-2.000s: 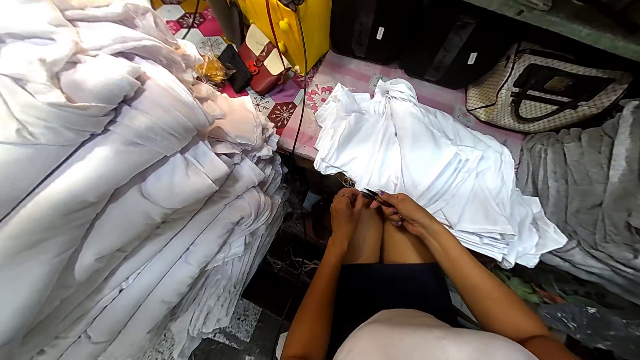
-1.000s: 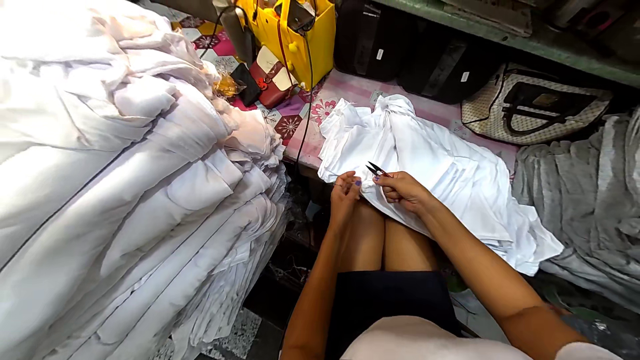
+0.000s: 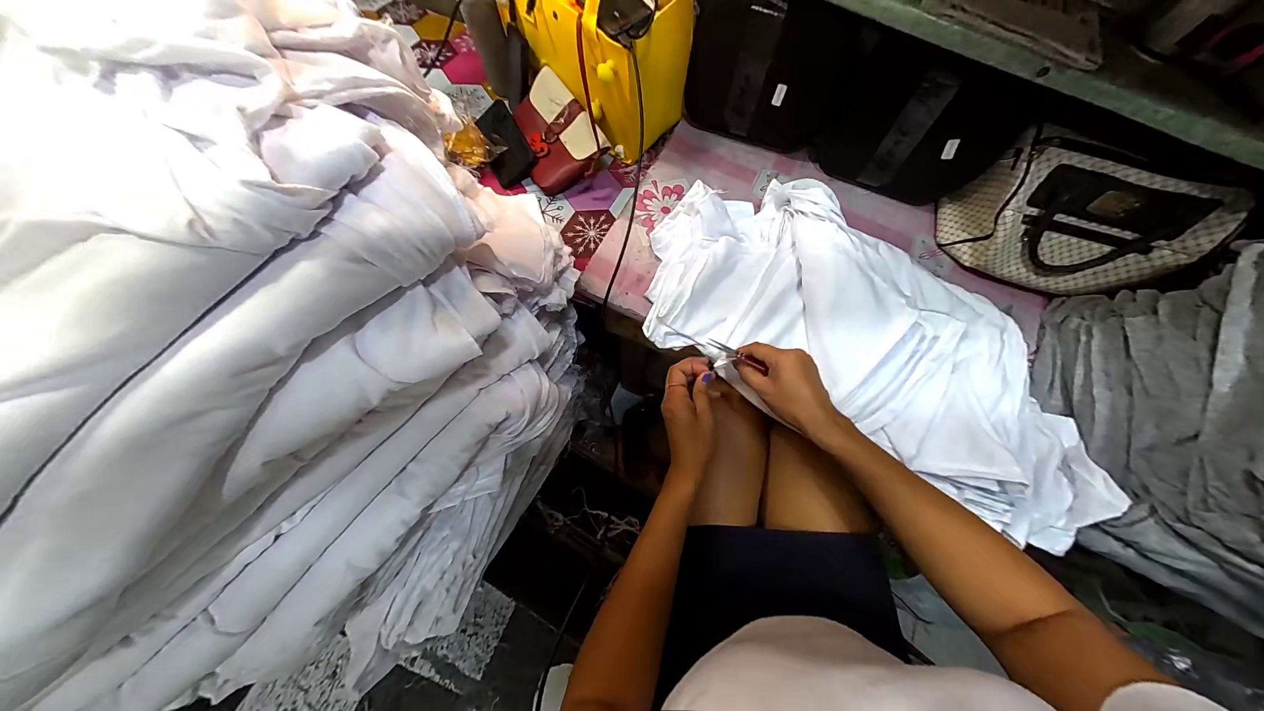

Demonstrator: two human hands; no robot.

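Note:
My right hand is closed around a small pair of thread snips, whose blades point left toward the fingertips of my left hand. My left hand pinches a small bit of white fabric just beside the blades. Both hands are above my knees, at the near edge of a pile of white garments that lies on a pink patterned cloth. A ring and painted nails show on my left hand. Whether the snips' blades touch the fabric cannot be told.
A large heap of white cloth fills the left side. Grey folded fabric lies at right. Behind stand a yellow bag, a small red and cream bag, black cases and a checked handbag. A black cable hangs between.
A second ago the snips were held higher and apart from my left hand; now their blades are down by its fingertips.

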